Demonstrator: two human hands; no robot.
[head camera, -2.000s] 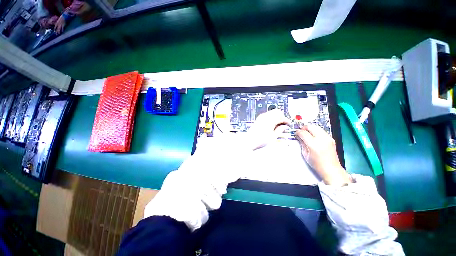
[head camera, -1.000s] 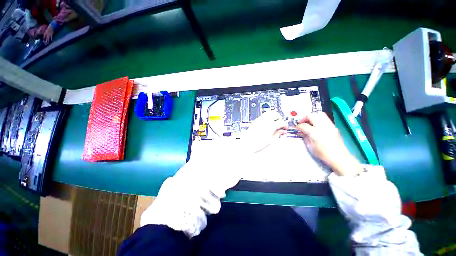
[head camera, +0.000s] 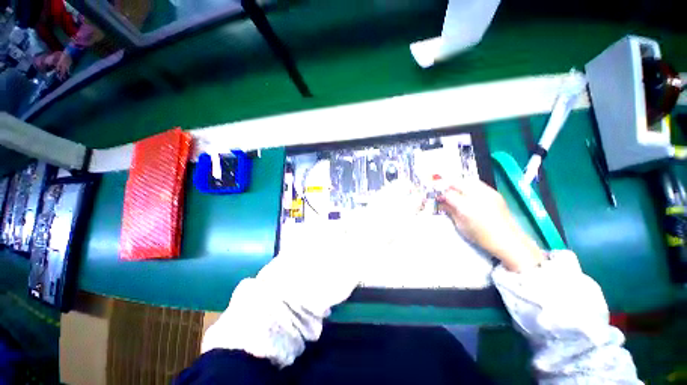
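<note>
An open laptop chassis (head camera: 444, 259) lies on the green bench in front of me, its motherboard (head camera: 361, 173) across the far half. A yellow patch and a thin black loop show at the board's left, a red dot at its right. My left hand (head camera: 399, 201) is over the middle of the board, washed out by glare and hard to tell from the pale chassis. My right hand (head camera: 476, 214) is bare, fingertips together at the board just below the red dot. The fingertips of both hands are close together; whatever is between them is too small and blurred to tell.
A red bubble-wrap bag (head camera: 154, 197) and blue bin (head camera: 242, 174) lie left of the laptop. A green strip (head camera: 532, 203), a white-handled tool (head camera: 556, 128) and a pale grey box (head camera: 621, 113) stand right. More laptops (head camera: 54, 233) are at far left, a divided carton (head camera: 151, 342) below.
The view has shifted, so the bench items appear further left and the bag and bin lower. My hands stay at the same part of the board, with slight finger movement.
</note>
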